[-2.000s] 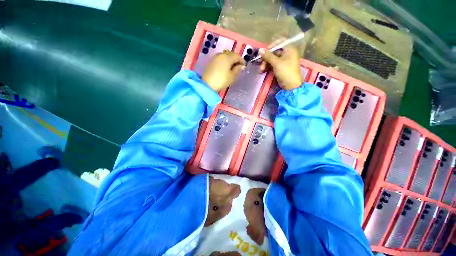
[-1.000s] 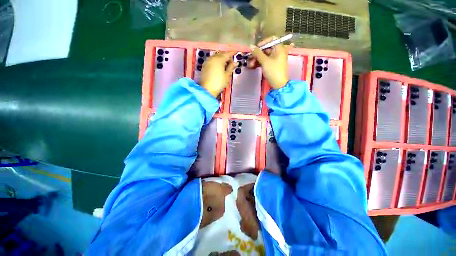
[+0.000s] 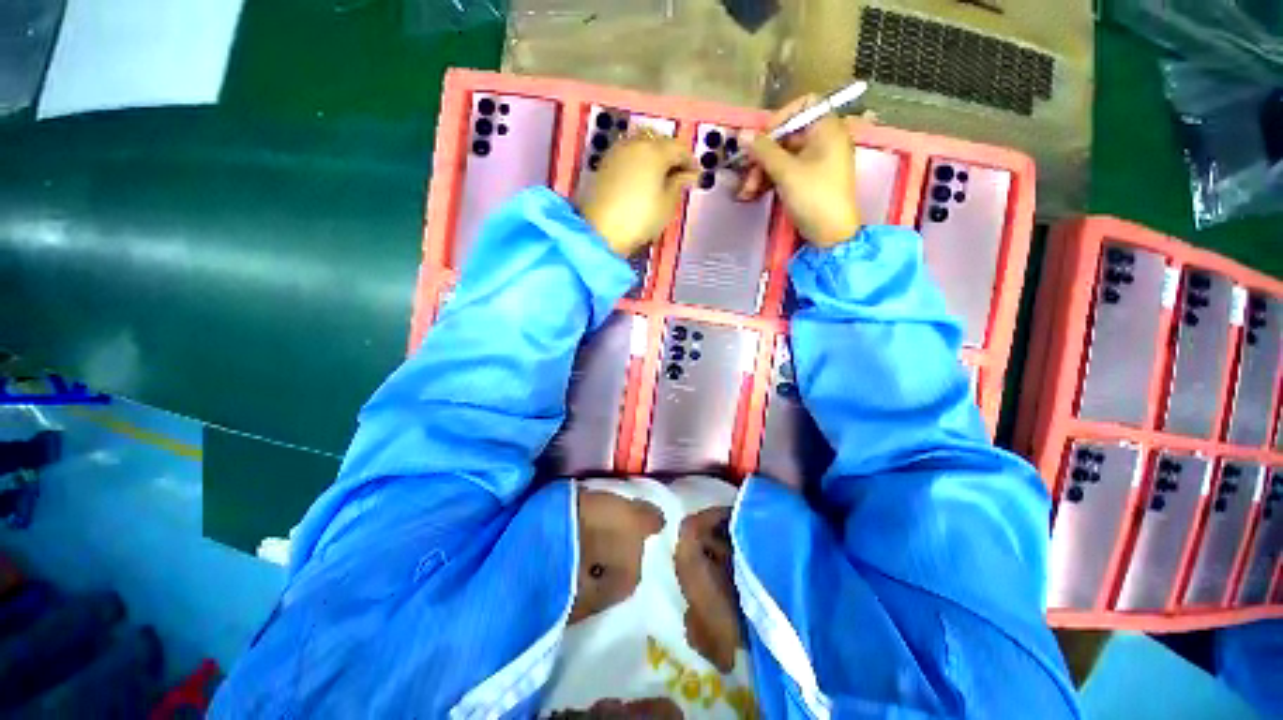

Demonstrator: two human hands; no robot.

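Note:
A coral-red tray (image 3: 438, 183) holds pinkish-mauve phone back covers in two rows, with black camera circles at their upper ends. My right hand (image 3: 805, 172) holds a thin silver-white pen-like tool (image 3: 830, 107); its tip points at the camera circles of the middle cover (image 3: 725, 253) in the far row. My left hand (image 3: 633, 190) is beside the same camera circles, over the cover to the left, fingertips pinched together. Whether they hold a small part is too small to tell. My sleeves hide parts of the tray.
A second coral-red tray of covers (image 3: 1058, 303) stands to the right. Beyond the trays lie a brown board (image 3: 830, 85) with a dark grid sheet (image 3: 954, 59), clear plastic bags (image 3: 1224, 127) at the far right and a white paper sheet (image 3: 138, 54) at the far left, on a green bench (image 3: 211, 267).
The view has shifted and turned. Both hands were at the second cover of the far row two seconds ago; they moved right to the middle cover, and remain there.

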